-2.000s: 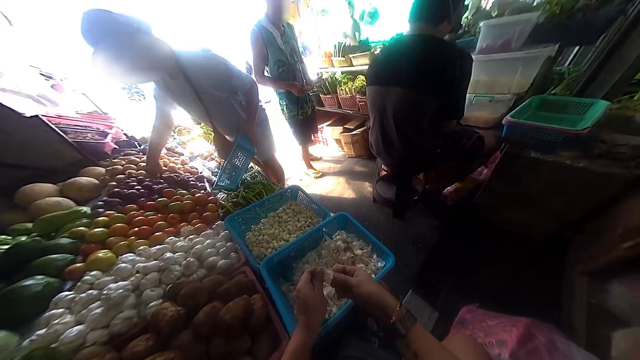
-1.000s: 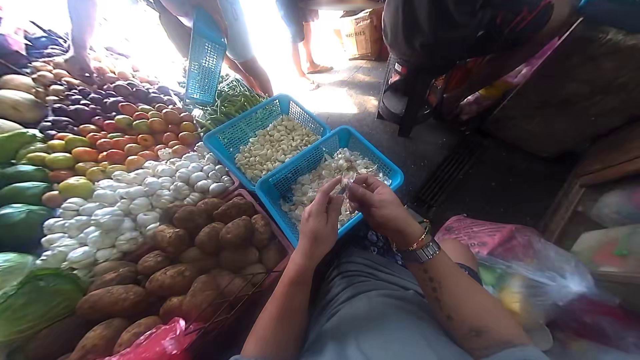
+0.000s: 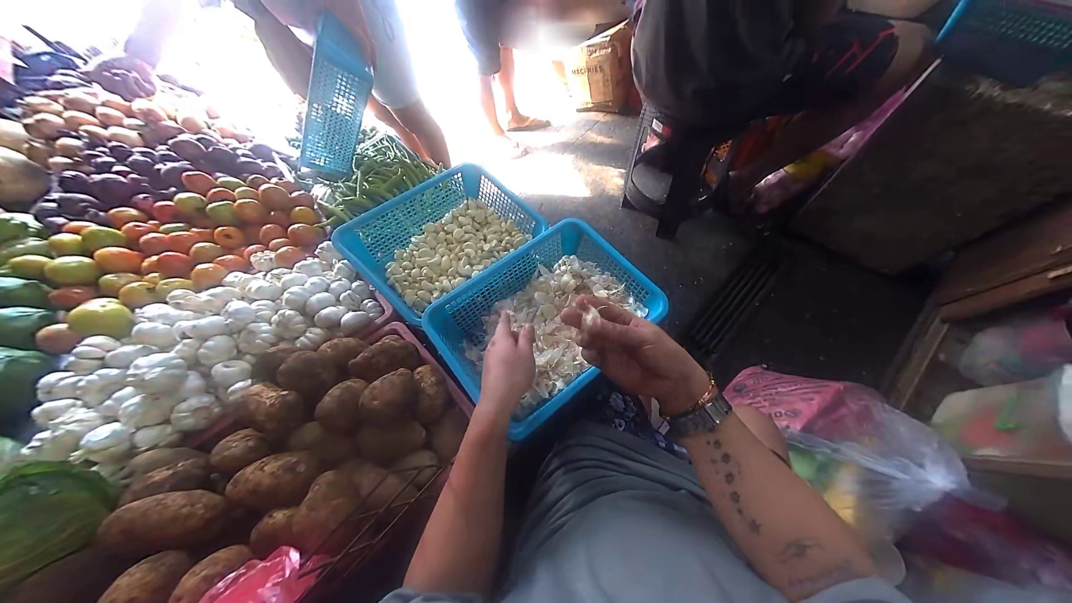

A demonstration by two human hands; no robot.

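A blue plastic basket [image 3: 546,244] holding garlic skins and unpeeled cloves [image 3: 559,289] stands before me. My left hand [image 3: 509,356] is over its left part, thumb and forefinger raised and apart, with nothing visible between them. My right hand [image 3: 628,343] is above the basket's right side, a pale bit of garlic or skin [image 3: 590,316] pinched at its fingertips. Touching this basket at its upper left is a second blue basket [image 3: 356,243] with peeled garlic cloves [image 3: 456,251]. Whole garlic bulbs [image 3: 159,381] are heaped to the left.
Potatoes [image 3: 280,481], tomatoes [image 3: 176,264] and cabbage [image 3: 50,519] lie at left. Green beans [image 3: 381,172] are beyond the baskets. A person holds an upright blue basket [image 3: 335,105]; another sits at upper right. Plastic bags [image 3: 804,410] lie on my right, near a floor grate [image 3: 737,293].
My hands, close together over the skins a second ago, are now apart. The view has tilted down since two seconds ago.
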